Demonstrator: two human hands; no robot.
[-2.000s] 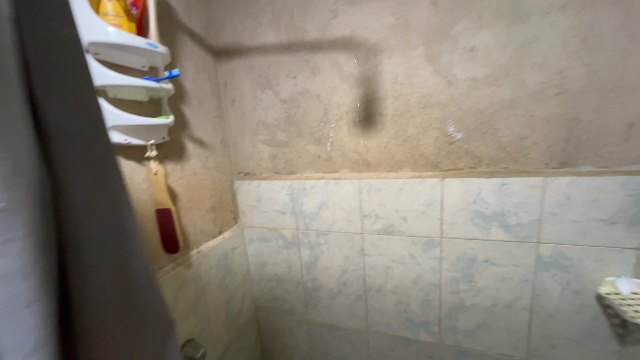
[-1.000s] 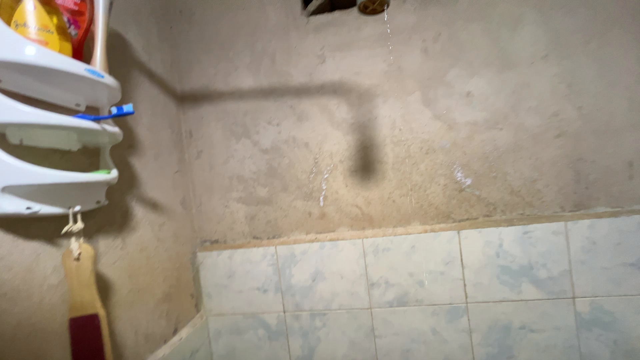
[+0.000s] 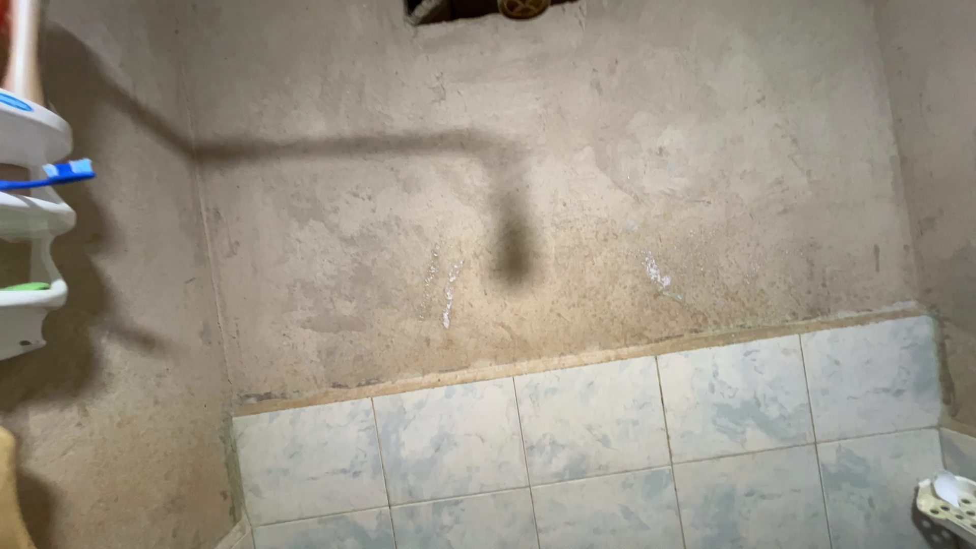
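Neither my left hand nor my right hand shows in the head view. At the left edge a white plastic wall shelf [image 3: 34,210] is partly cut off by the frame. A blue toothbrush [image 3: 65,174] sticks out from its middle tier, and a green item [image 3: 25,287] lies on the tier below. In the lower left corner part of a wooden handle [image 3: 9,488] is visible. A cream soap dish with holes [image 3: 948,507] is fixed low at the right, with a white piece in it.
Bare plaster [image 3: 343,229] covers the upper wall, above pale blue-white marbled tiles [image 3: 595,427]. A bent, pipe-like shadow falls on the plaster. At the top is a dark opening [image 3: 457,9] with a round brass-coloured fitting [image 3: 524,8] at its edge.
The view has turned up and to the right. The grey curtain-like cloth at the left two seconds ago is out of view, and the wall opening has come into view at the top.
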